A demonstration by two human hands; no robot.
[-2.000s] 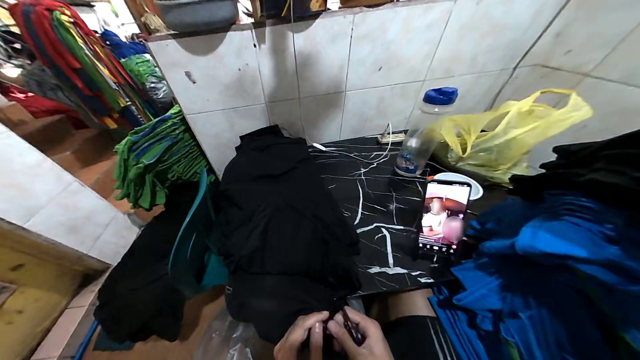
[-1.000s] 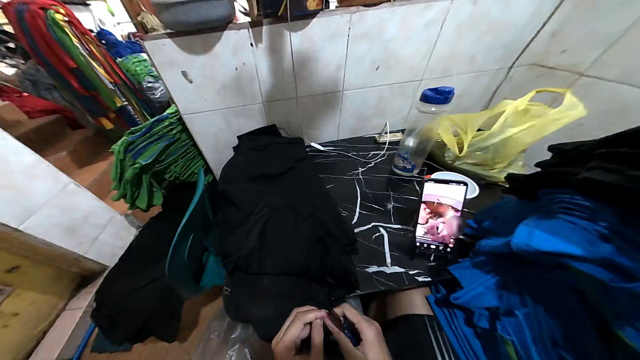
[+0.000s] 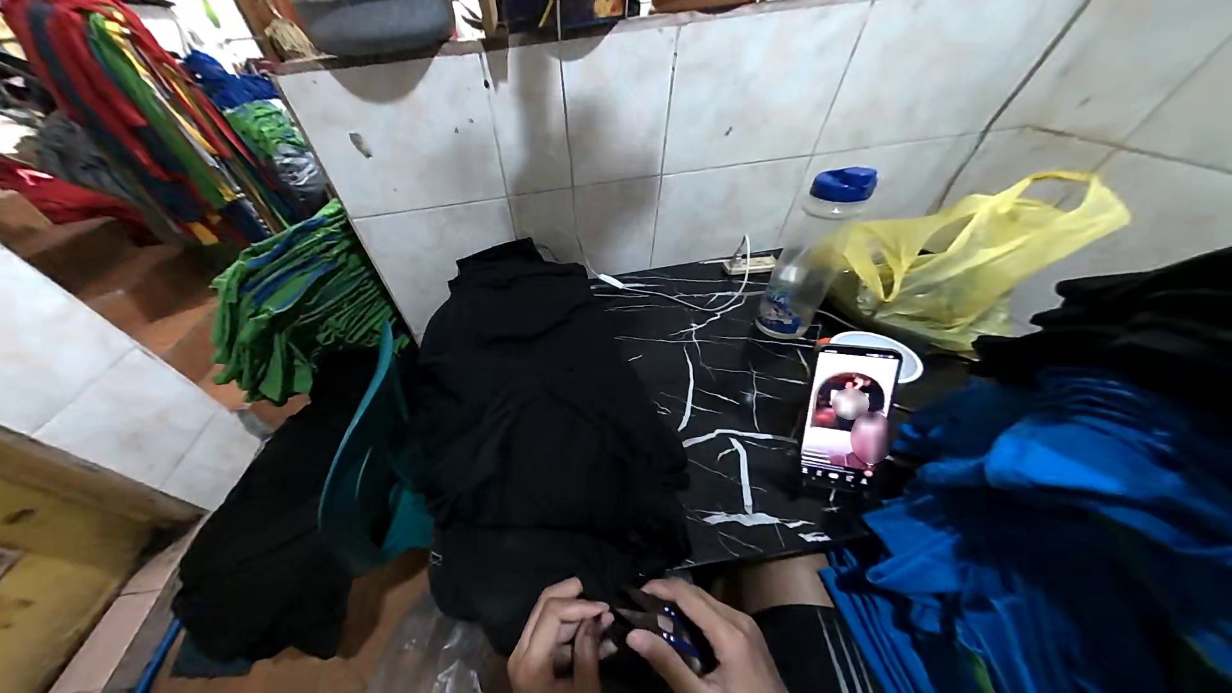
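Both my hands are at the bottom edge of the view, close together over the near end of a pile of black fabric (image 3: 549,423). My right hand (image 3: 717,640) is closed around a small dark metal tool with blue parts (image 3: 674,630), which looks like thread snips. The tool's pointed end faces my left hand (image 3: 563,635), whose fingers are pinched on black fabric. The fabric between the fingers is dark and hard to make out.
A lit phone (image 3: 852,414) stands on the black marble-patterned table (image 3: 712,385), near a clear bottle (image 3: 808,260) and a yellow plastic bag (image 3: 953,269). Blue garments (image 3: 1059,500) are heaped at right. A teal chair (image 3: 356,481) and green fabric (image 3: 298,298) are at left.
My hands have shifted a little and the tool shows more plainly between them. The picture on the phone screen has changed.
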